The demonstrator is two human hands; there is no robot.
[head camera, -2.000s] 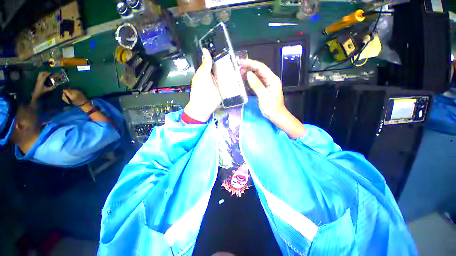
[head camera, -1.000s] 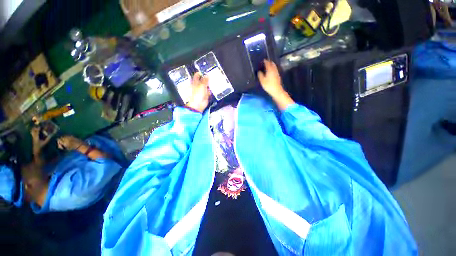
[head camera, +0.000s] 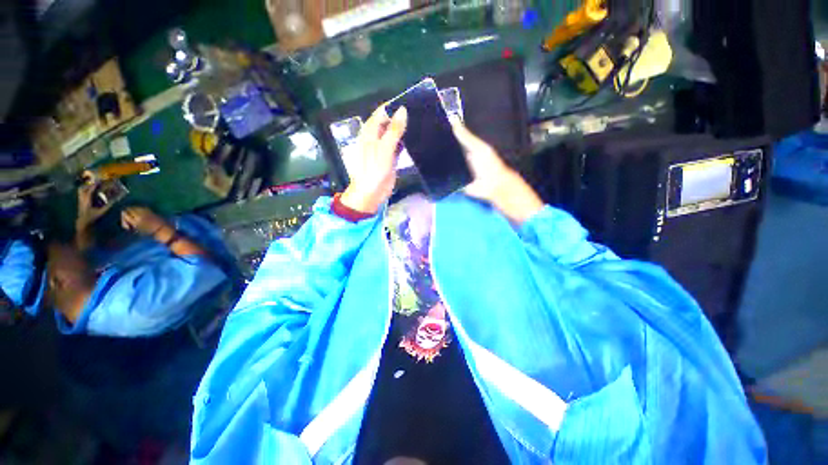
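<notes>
A smartphone (head camera: 432, 145) with a dark, glossy screen faces up, tilted, above the black tray (head camera: 505, 100). My left hand (head camera: 374, 163) holds its left edge, the thumb over the upper left of the screen. My right hand (head camera: 490, 174) grips its right edge low down. Another phone (head camera: 347, 136) lies in the tray at the left, its light back partly behind my left hand. Part of a further phone (head camera: 451, 100) shows behind the held phone's top right; the rest is hidden.
Stacked black trays (head camera: 626, 182) stand at the right, with a phone (head camera: 715, 182) lying on top. An orange handle (head camera: 577, 22) and yellow block (head camera: 596, 69) lie behind. A blue-purple box (head camera: 247, 111) is at the left. A coworker (head camera: 136, 272) in blue sits far left.
My right hand has left the tray's right slot, where a phone lay, and a dark-screened phone is now between both hands. My left hand has let go of the light-backed phone. The view has shifted.
</notes>
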